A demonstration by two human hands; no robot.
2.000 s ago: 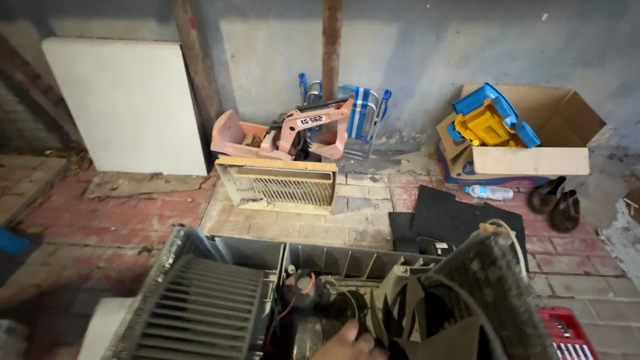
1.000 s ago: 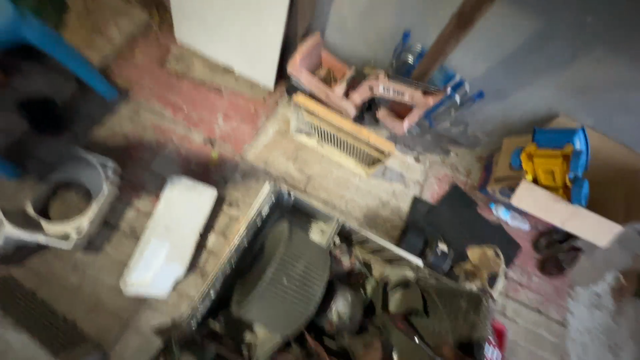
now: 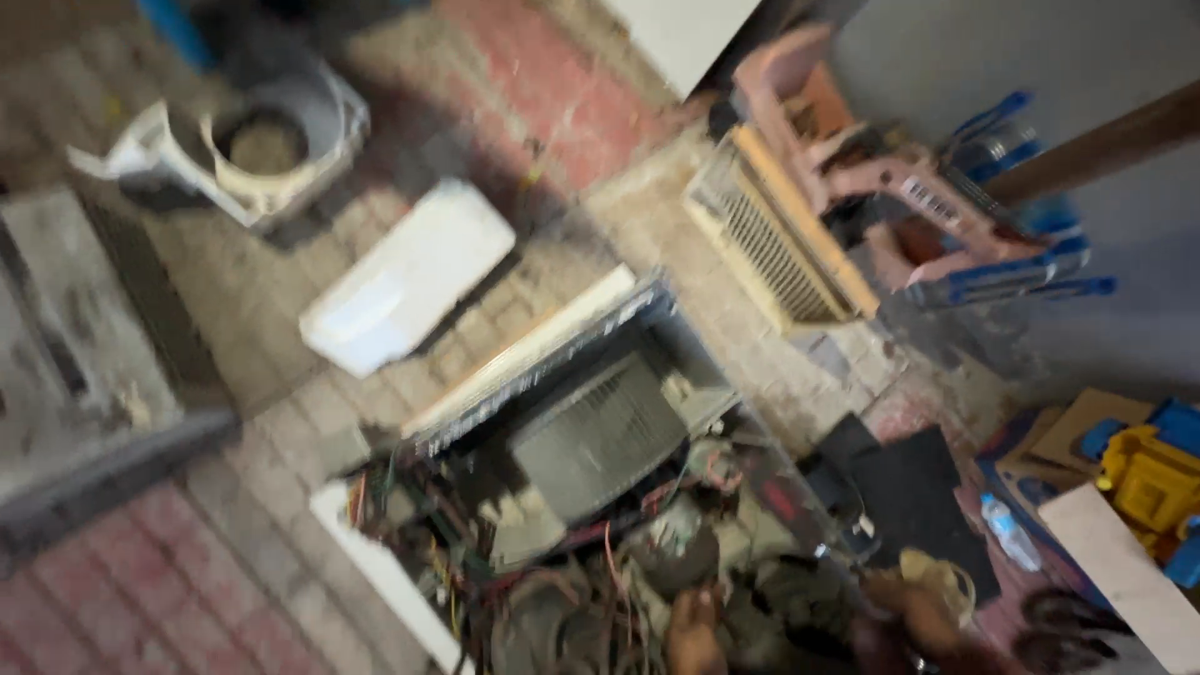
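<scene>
An opened air conditioner unit (image 3: 694, 337) lies on the paving at the bottom middle, with a ribbed blower wheel (image 3: 605, 436), a small motor (image 3: 717, 461) and loose wires showing. My left hand (image 3: 696, 628) is inside the unit near the bottom edge, beside a rounded dark part (image 3: 677, 558); blur hides whether its fingers hold anything. My right hand (image 3: 905, 614) is at the unit's right side, near a light-coloured looped piece (image 3: 942, 577); its grip is too blurred to tell.
A white panel (image 3: 408, 281) and a round plastic fan housing (image 3: 281, 155) lie left of the unit. A louvred grille (image 3: 773, 244) leans by a pink toy excavator (image 3: 891, 178). Black sheets (image 3: 923, 502), a plastic bottle (image 3: 1011, 532) and a boxed yellow toy (image 3: 1153, 478) are at the right.
The view has swung left and rotated, bringing in the fan housing and white panel. My right hand now shows at the unit's right side.
</scene>
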